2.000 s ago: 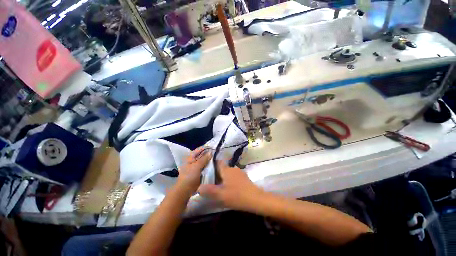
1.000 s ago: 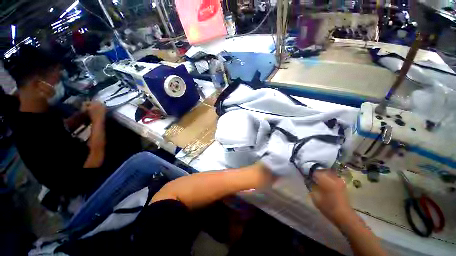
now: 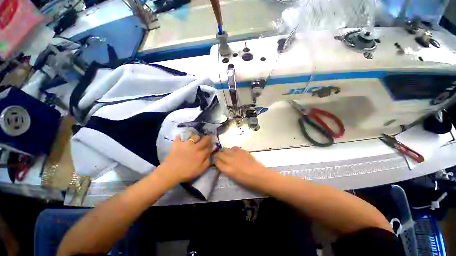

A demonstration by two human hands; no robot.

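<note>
The white garment with navy panels [image 3: 131, 136] lies heaped left of the needle of the cream sewing machine [image 3: 350, 100]. My left hand [image 3: 189, 156] holds its near edge with bent fingers, a ring on one finger. My right hand [image 3: 239, 164] pinches the same edge just to the right, fingertips close to the left hand's. Both hands are in front of the lit presser foot [image 3: 244, 120], a little to its left. The cloth between the fingertips is mostly hidden. A flap of the garment hangs towards the table's front edge.
Scissors with red and black handles [image 3: 320, 125] lie against the machine bed. Red snips [image 3: 403, 148] lie on white paper at the right. A dark blue neighbouring machine [image 3: 25, 122] and brown cardboard [image 3: 62, 157] are at the left. Crates [image 3: 52, 227] stand below the table.
The view has swung back right and down from the neighbouring worker. My left hand has moved onto the garment edge beside my right hand, and both are now close together near the needle.
</note>
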